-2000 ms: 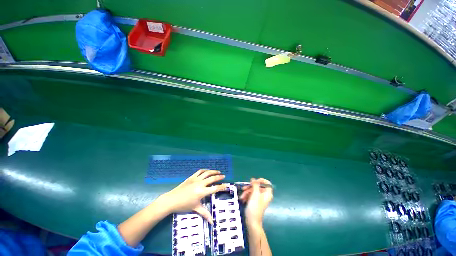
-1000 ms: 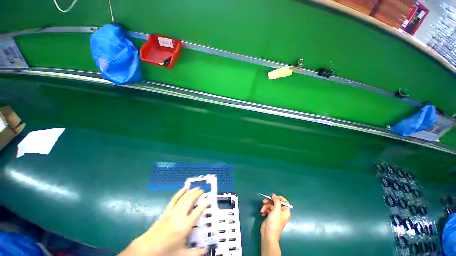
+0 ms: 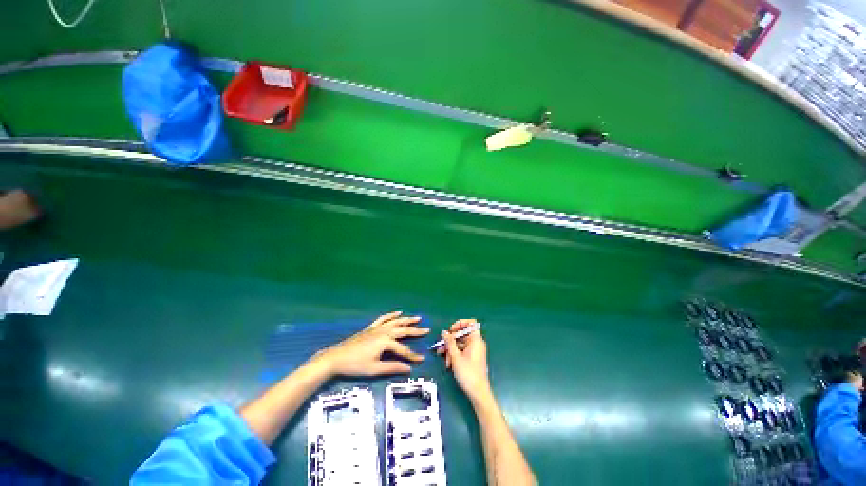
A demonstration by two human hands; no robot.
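Observation:
My right hand (image 3: 464,353) holds the thin pale tweezers (image 3: 456,336), tip pointing left at the right end of the blue sheet. My left hand (image 3: 378,346) lies with fingers spread over the right part of the translucent blue sheet (image 3: 296,347). It grips nothing that I can see and covers part of the sheet. Two white housings lie side by side below my hands: the left housing (image 3: 343,439) and the right housing (image 3: 414,433), each with a large window at the top. Their lower ends are cut off by the frame.
Rows of dark parts (image 3: 747,380) lie at right beside another person's blue sleeve (image 3: 842,432). White paper (image 3: 38,288) lies at left. A red bin (image 3: 266,96), blue cap (image 3: 175,104) and yellow tag (image 3: 509,138) hang on the back rail.
My left hand has let go of a housing, now lying left of the other, and moved up onto the blue sheet. My right hand has moved up and left with the tweezers to the sheet.

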